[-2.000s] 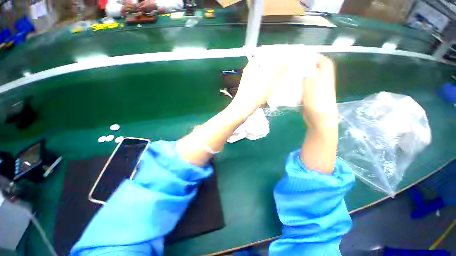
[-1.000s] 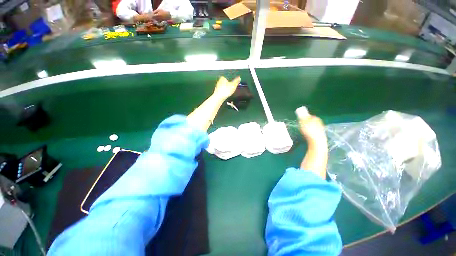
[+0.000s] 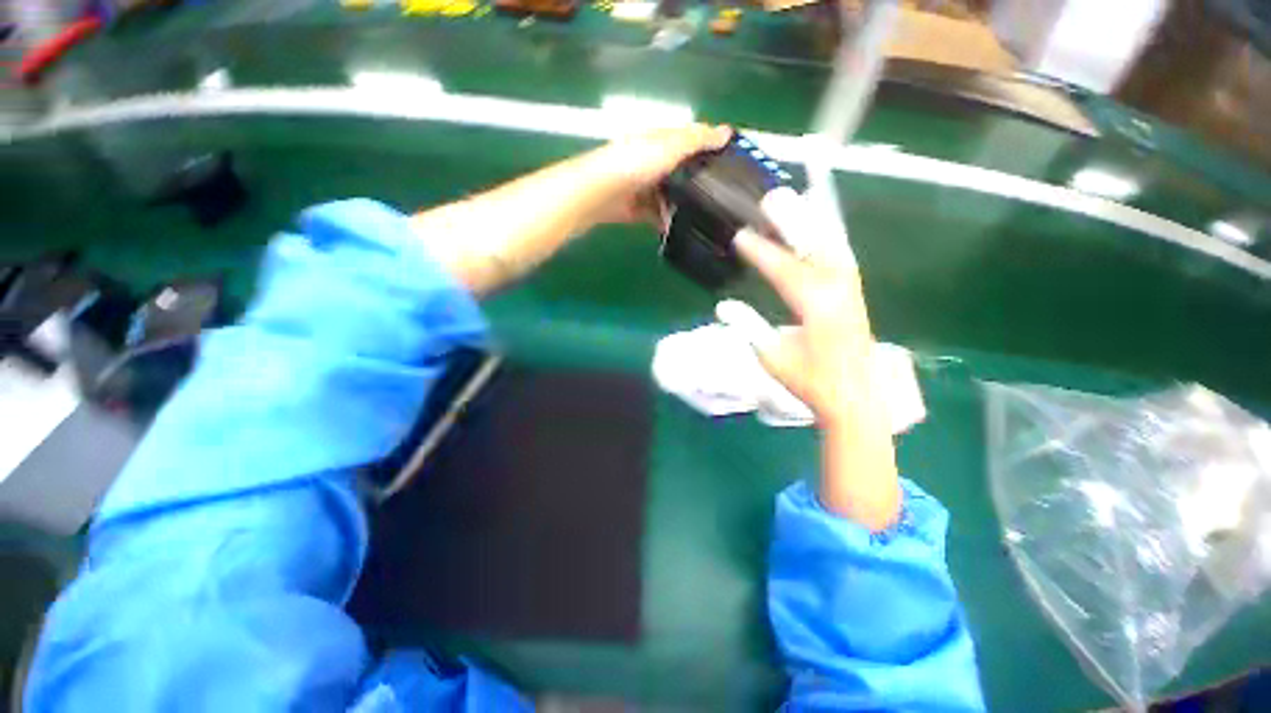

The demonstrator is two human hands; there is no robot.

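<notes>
My left hand (image 3: 672, 165) holds a black display unit (image 3: 718, 209) above the bench near the white rail. My right hand (image 3: 815, 300) is at the unit's right side, with a finger against it and white caps on its fingertips; whether it grips the unit is not clear. White pads (image 3: 711, 369) lie in piles below the hands, partly hidden by my right hand and wrist. The smartphone (image 3: 443, 425) lies at the left edge of the dark mat (image 3: 537, 508), mostly covered by my left sleeve.
A clear plastic bag with white pieces (image 3: 1129, 515) lies at the right. More black units (image 3: 167, 314) stand at the far left, and another (image 3: 206, 188) lies behind them. The white rail (image 3: 530, 112) crosses behind, with a white post (image 3: 853, 84).
My left hand has taken hold of the black unit and lifted it. My right hand has moved left and up to it from beside the pads. The view has shifted.
</notes>
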